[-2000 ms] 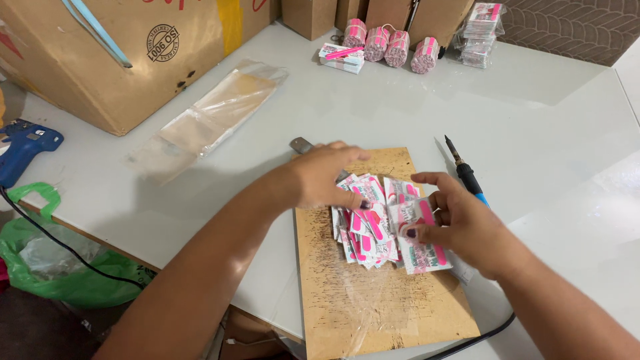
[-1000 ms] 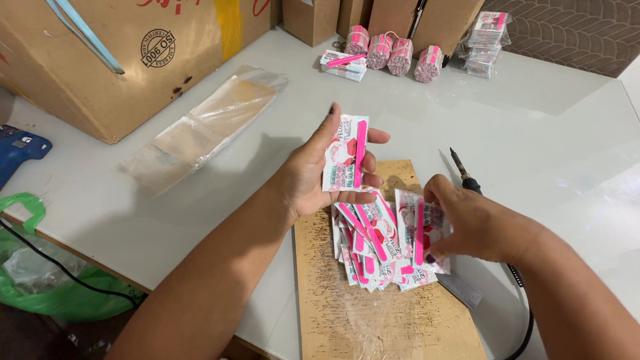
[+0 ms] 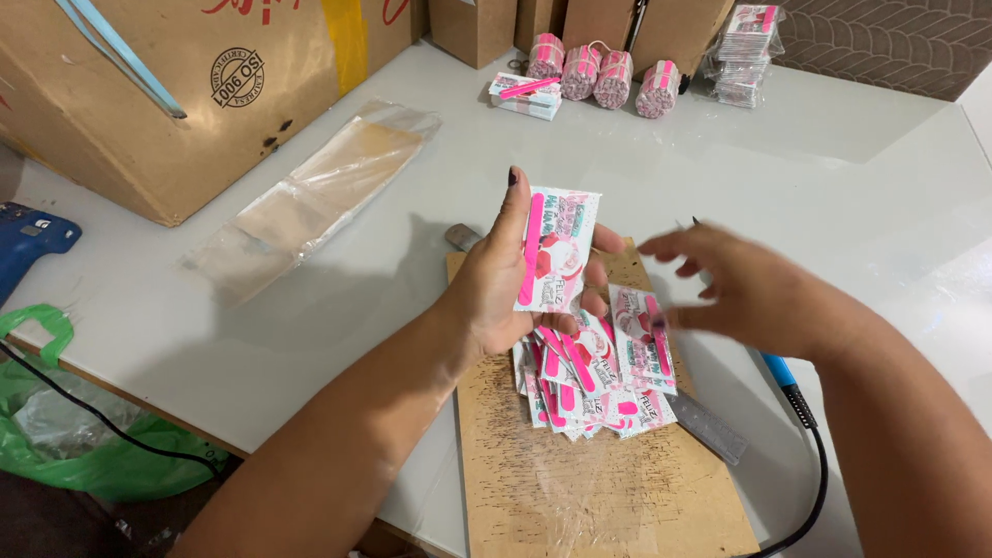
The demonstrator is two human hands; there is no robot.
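On the palm and fingers of my left hand point(image 3: 504, 271) lies a printed card packet point(image 3: 564, 252) with a pink nail file and a Santa picture. My right hand point(image 3: 744, 287) is blurred, fingers spread, beside the pile and holding nothing that I can see. Below both hands, a loose pile of similar packets point(image 3: 597, 387) rests on a scorched wooden board point(image 3: 581, 496). A metal ruler point(image 3: 711, 430) passes under the pile, its rounded end showing near my left wrist. Behind my right hand is a soldering iron, mostly hidden; its blue handle point(image 3: 777, 370) shows below the hand.
A clear plastic sleeve point(image 3: 310, 201) lies left of the board, before a large cardboard box point(image 3: 155, 101). At the back stand tied rolls of packets point(image 3: 612, 80) and a bagged stack point(image 3: 744, 58). A blue glue gun point(image 3: 31, 240) and green bag point(image 3: 116, 457) are at the left.
Two seconds ago both hands were down at the pile; my left hand has since come up with a packet on it. My right hand has lifted off the pile since one second ago.
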